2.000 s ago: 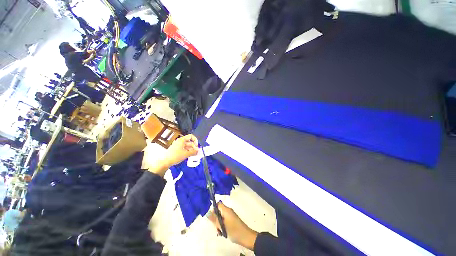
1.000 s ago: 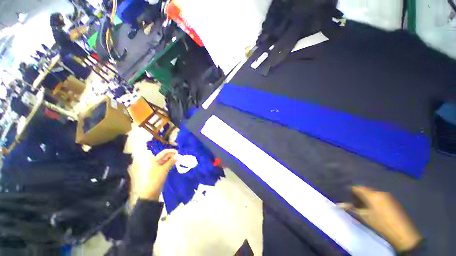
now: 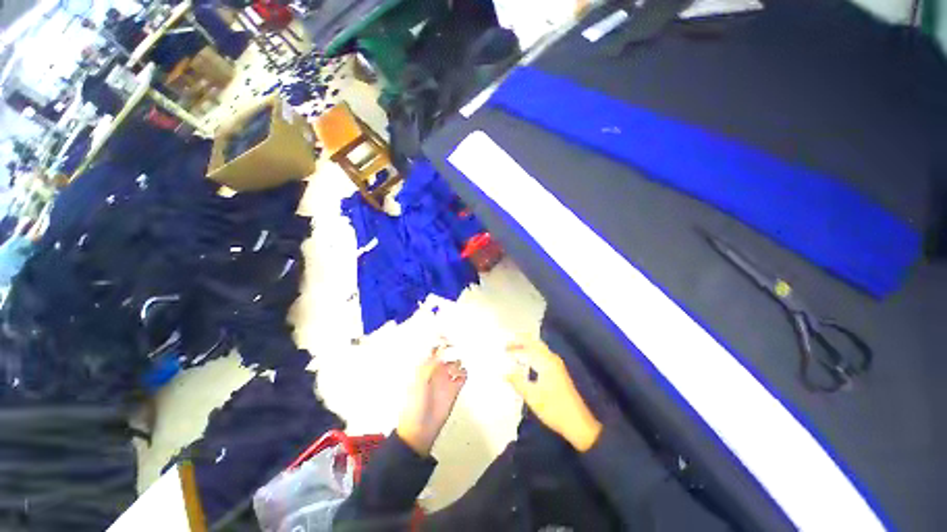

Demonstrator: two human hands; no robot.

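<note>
My left hand (image 3: 434,400) and my right hand (image 3: 556,395) are low in front of me, beside the table edge. A bright white strip (image 3: 484,361) shows between their fingertips, pinched by my left hand; it blends into the pale floor, so its shape and my right fingers' hold are unclear. Shears (image 3: 781,291) lie on the dark table (image 3: 665,244), black handles towards the lower right. A long white interfacing strip (image 3: 633,307) lies along the near edge on blue fabric, which shows as thin blue edges. A blue stack of cut pieces (image 3: 706,171) lies farther back.
Blue fabric (image 3: 410,255) lies on the floor with a red item (image 3: 481,251) beside it. A wooden stool (image 3: 355,145) and an open carton (image 3: 260,151) stand beyond. Dark garment piles (image 3: 197,281) cover the left. A red-rimmed container with a clear bag (image 3: 306,486) is at lower left.
The shears, first in my right hand, now lie on the table. My right hand has come back beside my left, off the table edge. The view has tilted down.
</note>
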